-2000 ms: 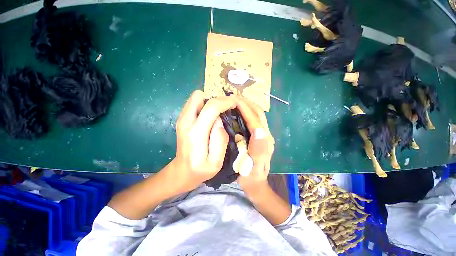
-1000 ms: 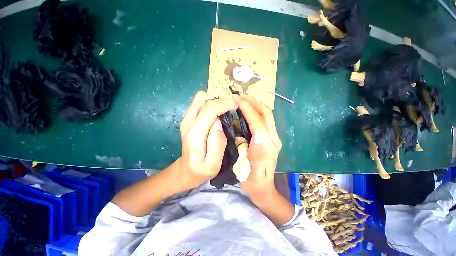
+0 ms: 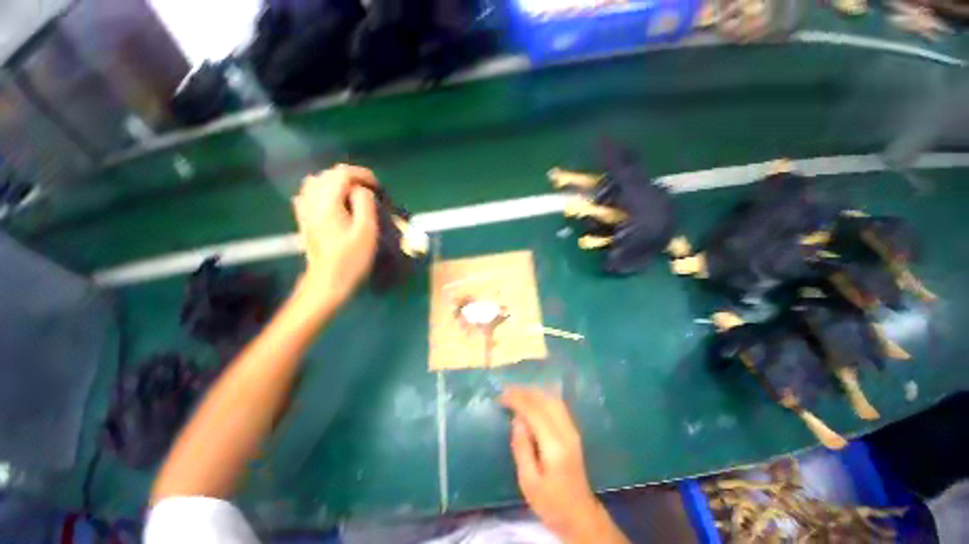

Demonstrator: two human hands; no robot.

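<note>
The view is blurred. My left hand (image 3: 340,228) is out at the upper left, closed on a black-clothed figure (image 3: 393,250) whose white waist block points right. My right hand (image 3: 544,441) is low at the centre, just below the tan glue card (image 3: 510,282). Its thumb and fingertips are close together; blur hides whether they hold a thin stick. A faint thin line runs from the white glue blob (image 3: 481,312) towards those fingertips. A pale thin rod (image 3: 563,334) projects from the card's right edge.
Bunched black garments (image 3: 159,404) lie at left. Dressed figures (image 3: 627,218) with tan legs lie at right. A blue bin of tan legs (image 3: 786,510) is at lower right. Another blue bin (image 3: 606,32) and dark shapes are beyond the bench.
The view has shifted to show more of the far side. My hands have parted: the left moved forward and left with the figure, the right let go of it and is below the card.
</note>
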